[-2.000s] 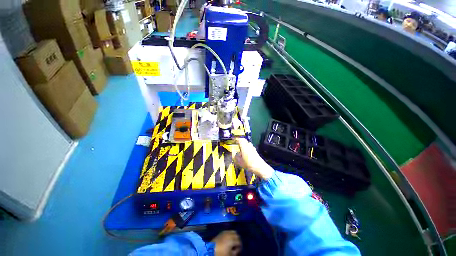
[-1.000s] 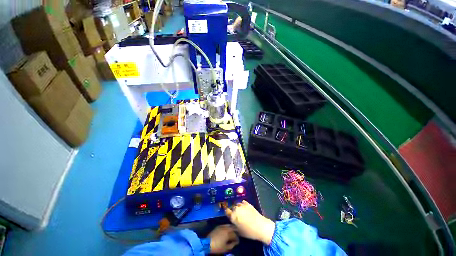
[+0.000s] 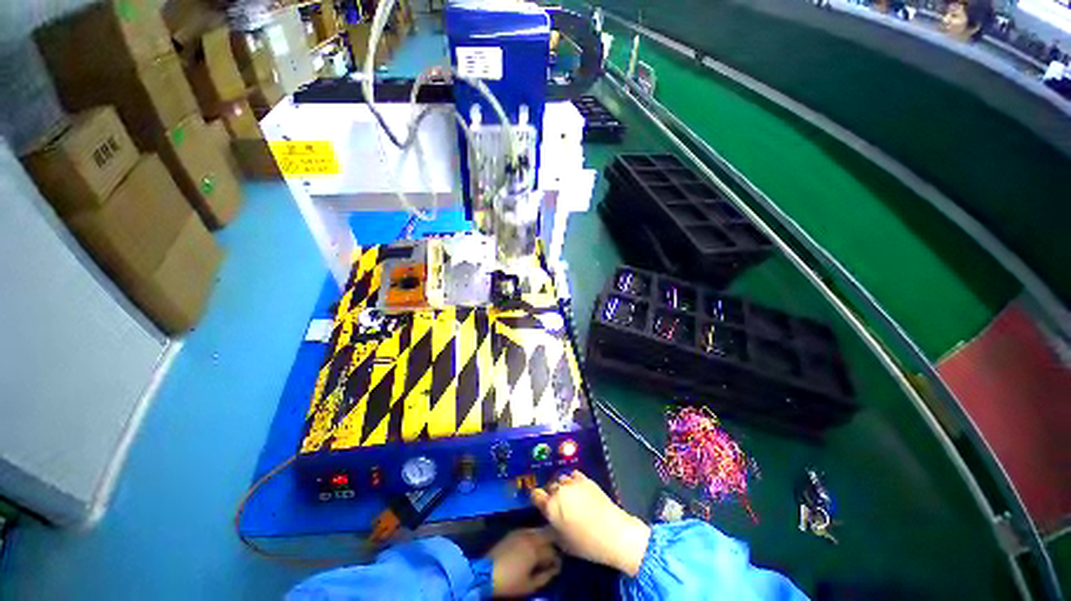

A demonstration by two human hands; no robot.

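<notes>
A small black workpiece [image 3: 506, 285] sits in the nest at the right end of the pale fixture plate [image 3: 466, 285]. The silver press head [image 3: 514, 217] stands above and behind it. An orange block [image 3: 406, 285] lies on the plate's left part. My right hand [image 3: 576, 507] is at the front panel's lower right edge, below the green button [image 3: 541, 451] and the red-lit button [image 3: 568, 448]. My left hand [image 3: 525, 561] is beside it, lower and to the left, with curled fingers. Whether either hand holds anything cannot be seen.
A tangled wire pile [image 3: 708, 453] and loose small parts [image 3: 815, 506] lie on the green bench at right. A tray [image 3: 769, 373] holds wired parts in several pockets; another tray stack [image 3: 685, 211] stands behind. Cartons [image 3: 141, 247] stand at left. A metal rail [image 3: 875, 291] runs along the bench.
My right hand has moved from the nest to the front panel. Since one second ago the press head has risen and the black workpiece shows in the nest. My hands have hardly moved since then.
</notes>
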